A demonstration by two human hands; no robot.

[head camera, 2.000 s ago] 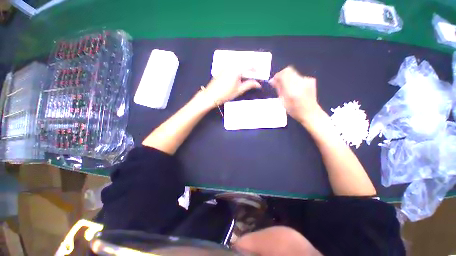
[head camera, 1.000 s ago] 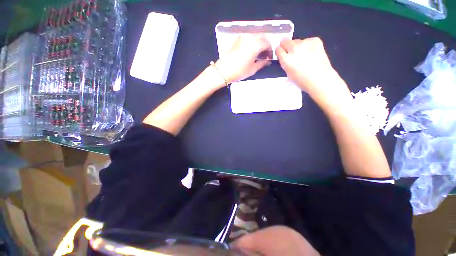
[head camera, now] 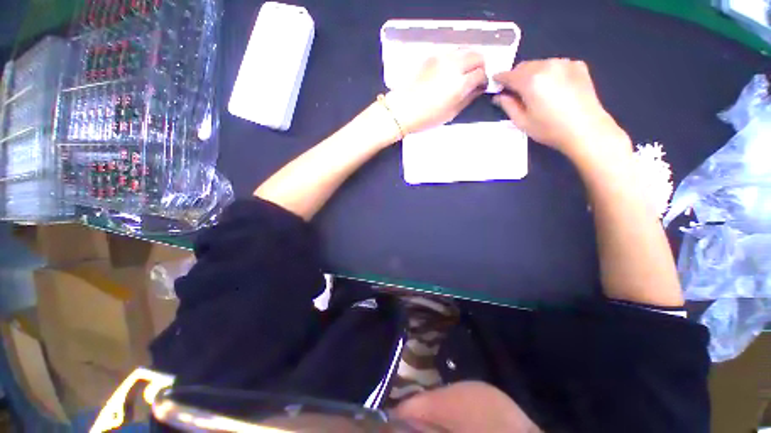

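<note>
A white plastic case (head camera: 450, 35) lies on the dark bench with its hollow inside and a grey strip along its far edge showing. My left hand (head camera: 444, 89) rests over its near left part, fingers bent. My right hand (head camera: 549, 95) is at its near right corner, thumb and fingertips together close to the left fingertips. A small whitish bit shows between the fingertips; which hand holds it, and what it is, I cannot tell. A second white case (head camera: 465, 154) lies flat just nearer to me, untouched.
A stack of white cases (head camera: 272, 66) lies left of my hands. Clear blister trays with red and green boards (head camera: 114, 110) stand at far left. Tiny white parts (head camera: 654, 173) lie beyond my right forearm, beside crumpled clear bags (head camera: 731, 203). Cardboard boxes (head camera: 89, 309) are below left.
The far case, flat-looking at first, now shows its hollow inside. Both hands stay at its near edge, fingertips closer together. The whole view has shifted, so the bench things appear higher.
</note>
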